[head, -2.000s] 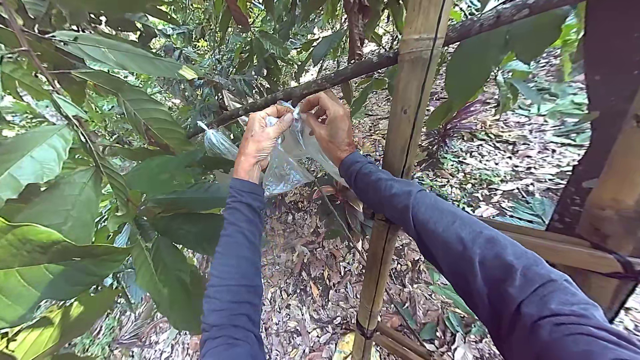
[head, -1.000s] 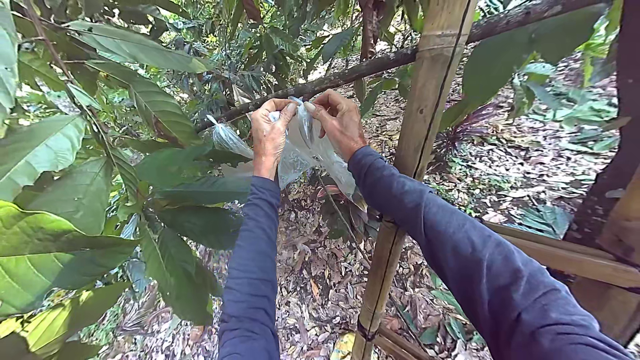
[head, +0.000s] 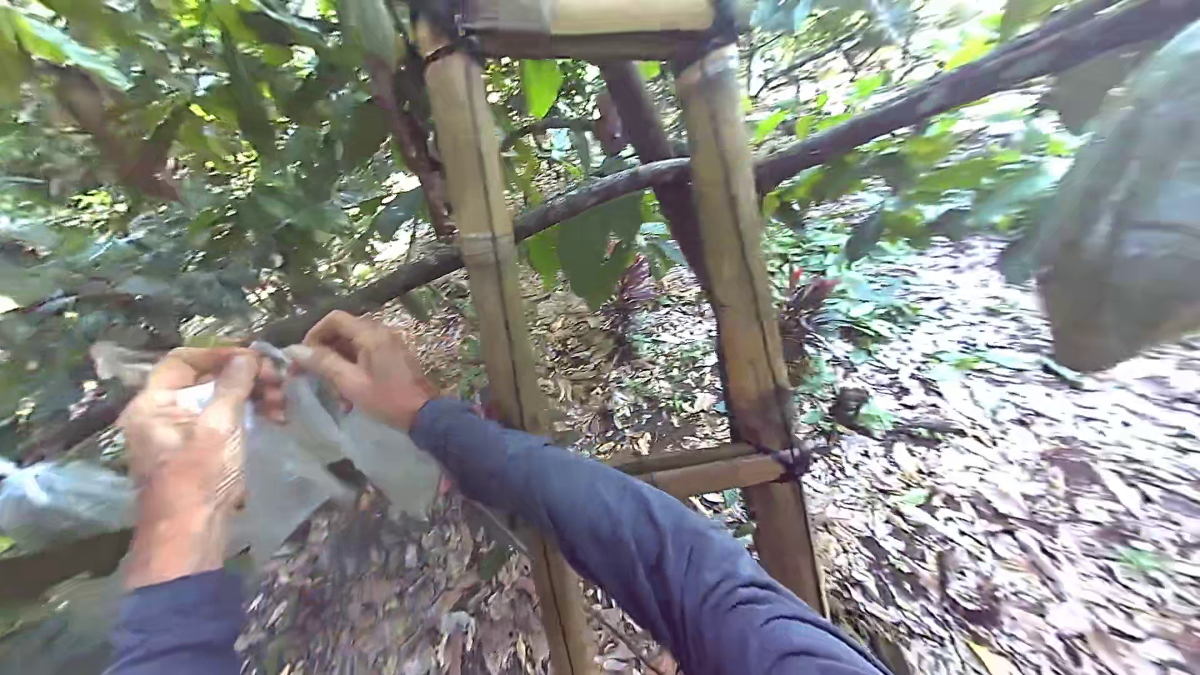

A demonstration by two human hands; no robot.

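Note:
My left hand (head: 192, 422) pinches the gathered top of a clear plastic bag (head: 286, 469) between thumb and fingers. Close on its right, my right hand (head: 366, 366) grips the same gathered part with its fingertips. The bag hangs below both hands, against a dark tree branch (head: 412, 274). What is inside the bag, and how its neck is fastened, cannot be made out. Another clear plastic bag (head: 66, 502) is at the far left, beside my left wrist. Motion blurs the hands and the bags.
A bamboo ladder (head: 492, 272) with lashed rungs stands right of my hands, its second rail (head: 741, 281) farther right. The branch runs behind it. A large pale, blurred bag-like thing (head: 1125, 225) hangs at the upper right. Leaf litter (head: 1022, 506) covers the ground; foliage surrounds the left side.
The view has swung to the right, bringing more of the bamboo ladder and the pale hanging thing into sight. Both hands stay at the bag's gathered top.

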